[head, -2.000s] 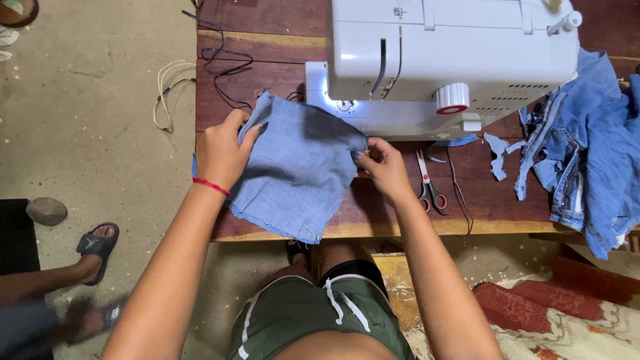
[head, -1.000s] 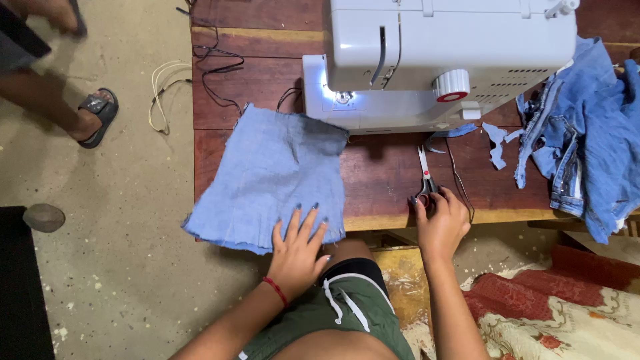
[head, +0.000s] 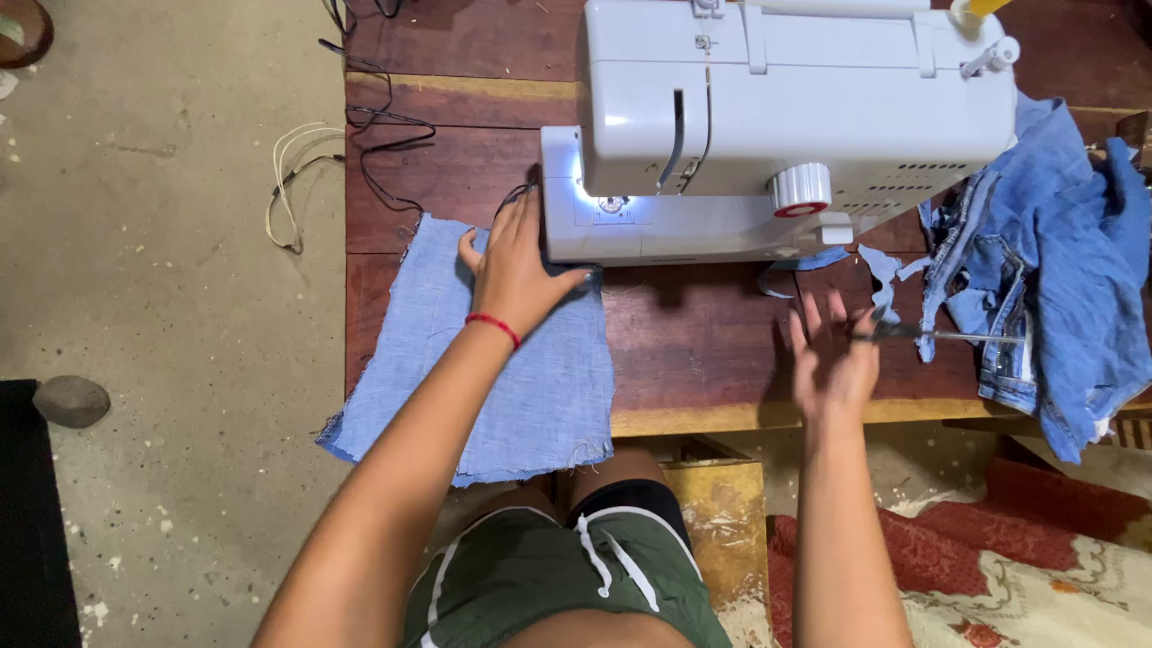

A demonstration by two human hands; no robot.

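A light blue denim piece with frayed edges [head: 540,387] lies over the table's front edge, left of centre. My left hand [head: 517,261] rests on its upper part, fingers against the left end of the white sewing machine [head: 684,117], whose lamp is lit. My right hand [head: 832,355] is raised, palm up, over the table right of the cloth. Scissors, blurred [head: 954,336], point right from its thumb side; how they are gripped is hard to tell.
Cut jeans [head: 1071,261] are heaped at the right, with denim scraps [head: 882,274] beside them. Black cables [head: 387,135] run along the table's left part. A wooden stool [head: 715,513] stands below the front edge, and a patterned red and cream cloth [head: 1017,558] lies lower right.
My left hand has moved from the cloth's lower edge up to the machine's end. My right hand has lifted from the table edge, and the scissors have left their place there. The person at the left is gone from view.
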